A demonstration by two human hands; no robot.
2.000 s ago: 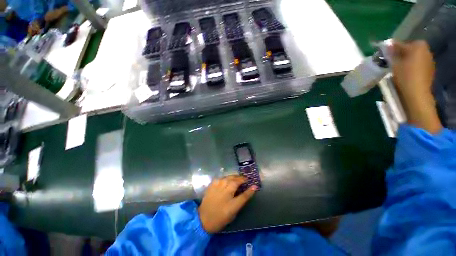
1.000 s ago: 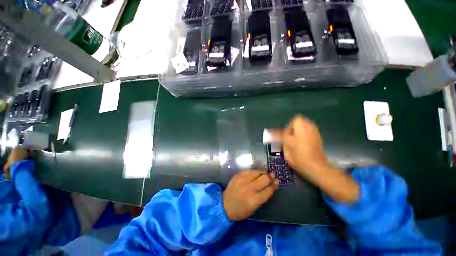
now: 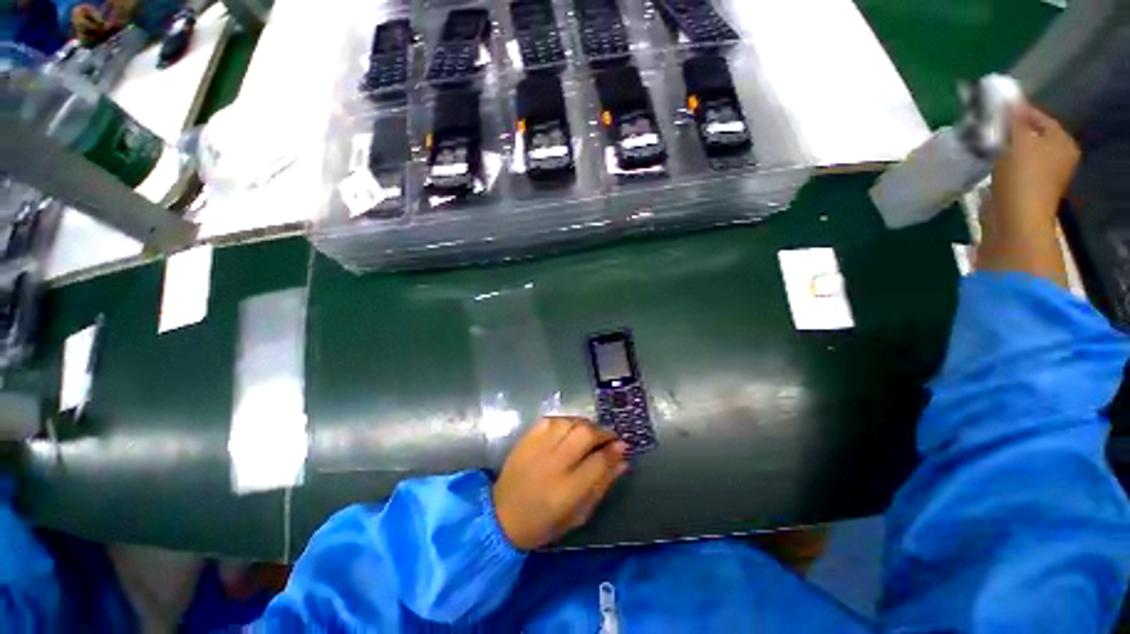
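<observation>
A black keypad phone (image 3: pixel 620 386) lies face up on the green mat, its small screen away from me. My left hand (image 3: pixel 561 481) rests at its lower left end, the fingertips touching the keypad edge. My right hand (image 3: pixel 1038 161) is stretched out at far right, its fingertips at the top of a grey-white bottle (image 3: pixel 919 182). A blurred white wipe (image 3: pixel 994 105) is in those fingertips. The bottle top is partly hidden. A clear film strip (image 3: pixel 514 353) lies left of the phone.
A stacked clear tray (image 3: pixel 582 211) of phones stands on the white shelf behind. A white card (image 3: pixel 817 290) with a small round piece lies to the right. A pale strip (image 3: pixel 269 396) and white slips (image 3: pixel 186 289) lie left. Grey posts (image 3: pixel 93 186) flank the shelf; people's blue sleeves show left.
One second ago my right hand was over the phone's screen with the white wipe; now it is at the bottle at far right. My left hand stays at the phone. The view has shifted.
</observation>
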